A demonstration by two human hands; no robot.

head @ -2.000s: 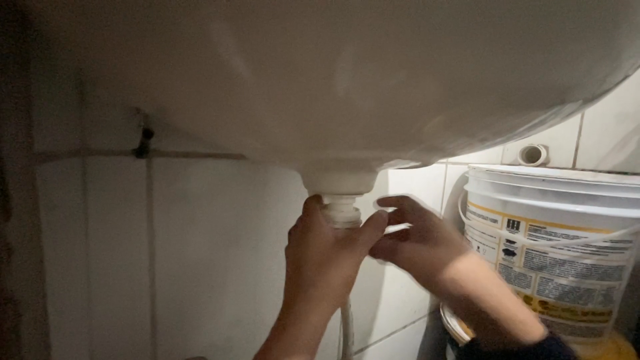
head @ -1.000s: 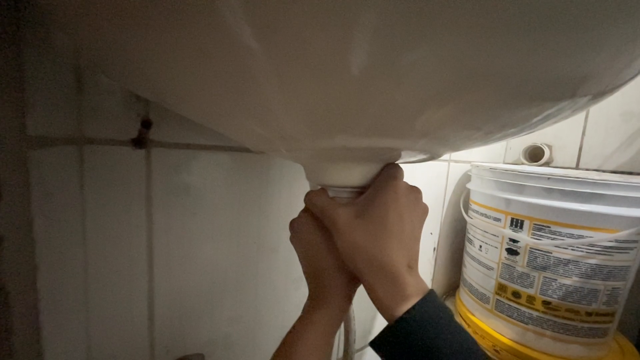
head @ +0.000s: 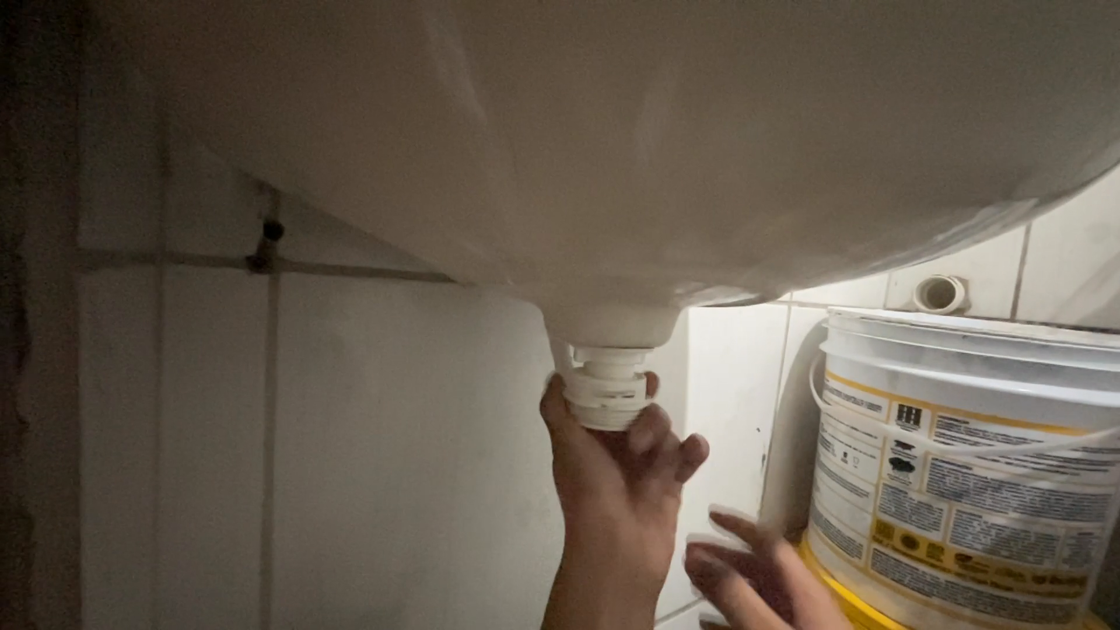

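Above me spreads the pale underside of a sink basin [head: 612,175], its short neck pointing down. A white threaded plastic drain fitting [head: 607,389] sits right below that neck. My left hand [head: 612,464] grips the fitting from beneath, thumb on its left side and fingers round the right and back. Lower and to the right, my right hand [head: 757,573] is slightly blurred, its fingers apart and nothing seen in them; part of it lies below the frame.
A large white plastic bucket [head: 971,472] with a printed label and thin handle stands at the right on something yellow. Behind it a round pipe end [head: 941,295] sticks out of the tiled wall. A small dark pipe stub [head: 265,247] is on the wall at the left.
One second ago both hands were wrapped together round the fitting under the basin. My right hand has come off it and moved down to the right, and the white rings are in sight.
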